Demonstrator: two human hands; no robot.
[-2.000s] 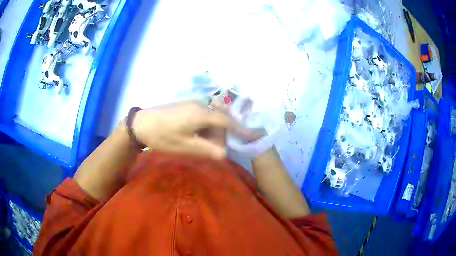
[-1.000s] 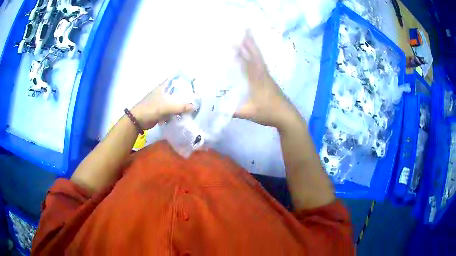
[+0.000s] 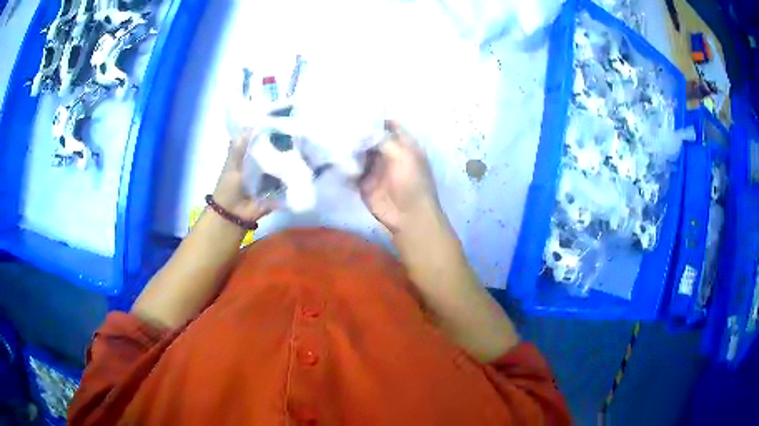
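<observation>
A white assembly (image 3: 279, 143) with dark ovals, thin projections and a red spot is in my left hand (image 3: 240, 179), above the white bench (image 3: 391, 50). My left hand grips its near left side. My right hand (image 3: 401, 179) is to its right with curled fingers at blurred, whitish clear film, likely a plastic bag (image 3: 341, 150). The film lies between the hands. Glare hides its outline and whether it still touches the assembly.
A blue tray (image 3: 131, 166) at left holds bare assemblies. A blue tray (image 3: 533, 241) at right holds a heap of bagged assemblies. Loose clear bags (image 3: 508, 21) lie at the back. More blue totes (image 3: 692, 225) stand at far right, with an orange item (image 3: 701, 48) beyond.
The assembly, blurred by film a second ago, now shows more clearly in my left hand, its projections pointing away from me. My right hand has moved left and closed in on the film.
</observation>
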